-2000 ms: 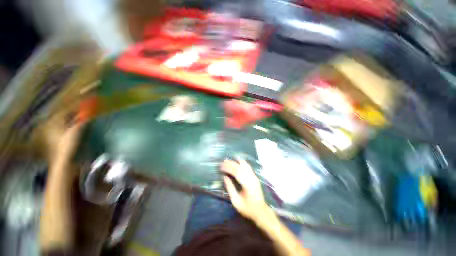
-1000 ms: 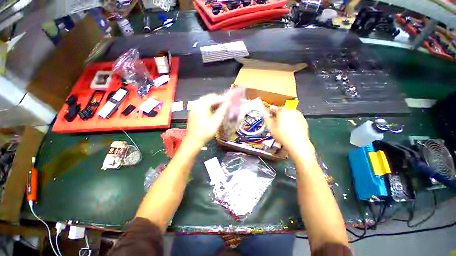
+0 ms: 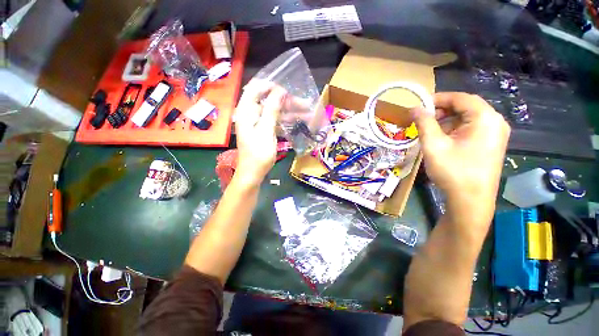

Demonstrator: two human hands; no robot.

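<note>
My left hand (image 3: 257, 125) holds a clear plastic bag (image 3: 295, 85) with small dark parts at its bottom, above the left side of the box. My right hand (image 3: 463, 141) holds a white ring, like a tape roll or coiled cable (image 3: 372, 121), between thumb and fingers over the box's right side. The open cardboard box (image 3: 376, 65) holds blue-handled tools (image 3: 358, 159), wires and small packets. Another clear bag (image 3: 328, 239) lies on the green mat in front of the box.
A red tray (image 3: 157, 135) with black housings and bags is at left. An orange tool (image 3: 55, 211) with a white cable lies far left. Solder wire (image 3: 176, 184), a red bag (image 3: 226, 167), a white bottle (image 3: 525, 188) and a blue soldering station (image 3: 515, 252) are on the mat.
My hands have moved apart. My right hand has come up out of the box with the white ring. My left hand has lifted the clear bag up and left. The view has moved closer.
</note>
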